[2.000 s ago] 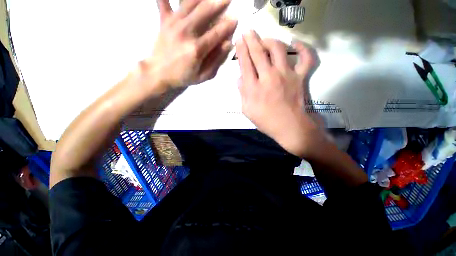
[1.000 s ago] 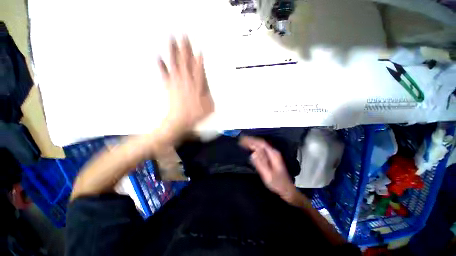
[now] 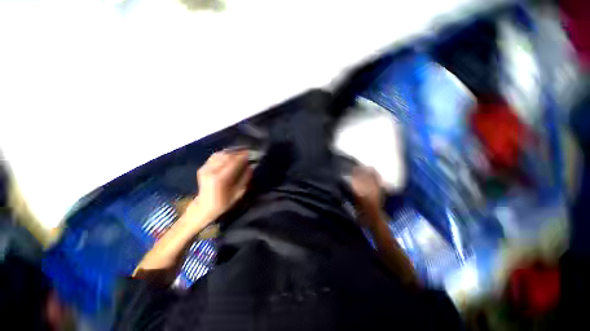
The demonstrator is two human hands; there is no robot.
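My left hand (image 3: 223, 181) is below the table's front edge over my dark lap, its fingers curled; a small pale bit shows at its fingertips, too blurred to name. My right hand (image 3: 366, 187) is small and blurred, at the lower edge of a whitish bundle (image 3: 372, 142) beside my lap. Whether it holds the bundle cannot be told. The white table (image 3: 162, 71) fills the upper left, washed out by light.
Blue baskets stand on both sides of my legs, one at the left (image 3: 97, 249) and one at the right (image 3: 414, 84). A red crinkled thing (image 3: 501, 132) lies among pale scraps at the right. The whole view is blurred.
The view has turned and shifted right. My left hand has moved off the table down to my lap, fingers now curled. My right hand has moved from above the table to beside the whitish bundle.
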